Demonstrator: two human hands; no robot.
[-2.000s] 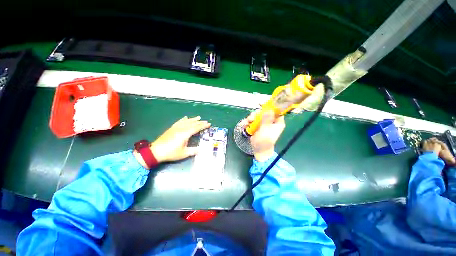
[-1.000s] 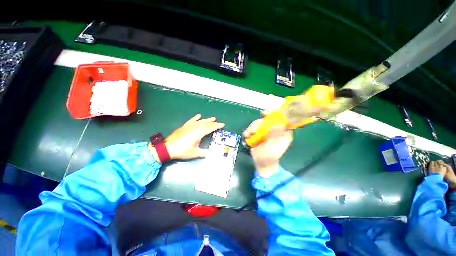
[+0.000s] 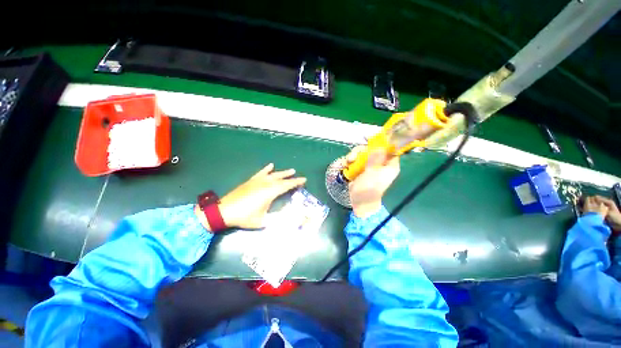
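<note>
A silvery-white phone assembly [image 3: 289, 228] lies flat and slanted on the dark-green bench, its near corner at the front edge. My left hand [image 3: 255, 198] rests spread at its left side, thumb and palm at the phone's edge. My right hand [image 3: 371, 180] is shut on the yellow electric screwdriver [image 3: 402, 132]. The screwdriver's tip end is over the round speckled screw dish [image 3: 336, 183], right of the phone; the tip itself is hard to see. A black cord [image 3: 415, 194] runs from the tool's rear over my right forearm.
A red bin [image 3: 86, 146] with white paper stands at left, a black tray [image 3: 34, 102] beyond it. A blue bin [image 3: 536, 189] and another person's hands [image 3: 600, 207] are at right. Phones [image 3: 385, 92] lie on the green belt behind a white edge. A taped post [image 3: 487, 95] slants down at right.
The phone has turned, its near end now further left and closer to the bench's front edge. The screwdriver dipped away from the dish's left side and is now over the dish. The camera view shifted slightly.
</note>
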